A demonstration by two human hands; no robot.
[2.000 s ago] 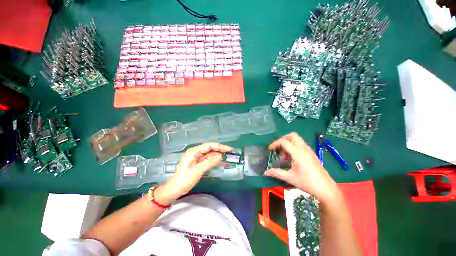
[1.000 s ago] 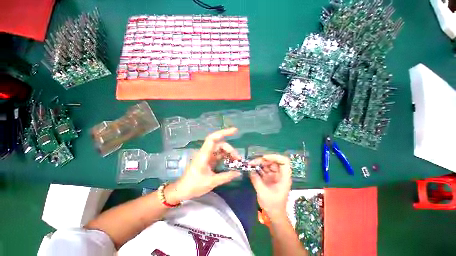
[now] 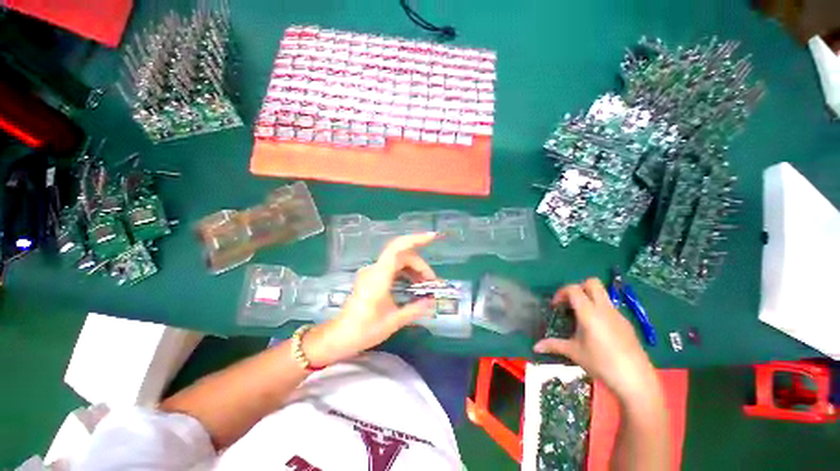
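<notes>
My left hand (image 3: 379,299) pinches a small circuit board (image 3: 425,289), seen nearly edge-on, above the front clear holder (image 3: 357,317). My right hand (image 3: 599,333) is at the holder's right end, its thumb and fingers around another green circuit board (image 3: 559,321); whether that board is lifted or seated cannot be told. A small white-and-red flat piece (image 3: 268,293) lies in the holder's left recess. A second clear holder (image 3: 433,236) and a shorter brownish one (image 3: 259,228) lie behind.
A red sheet (image 3: 368,169) bears rows of small flat pieces. Board heaps stand right (image 3: 599,207) and left (image 3: 184,115), with loose boards (image 3: 110,230) nearer left. Blue cutters (image 3: 635,315) lie beside my right hand. A near-edge box (image 3: 531,432) holds boards; white boxes stand at both sides.
Since one second ago, my right hand has moved right, away from my left hand, to the board at the holder's end. My left hand keeps its board. The whole view has shifted and tilted.
</notes>
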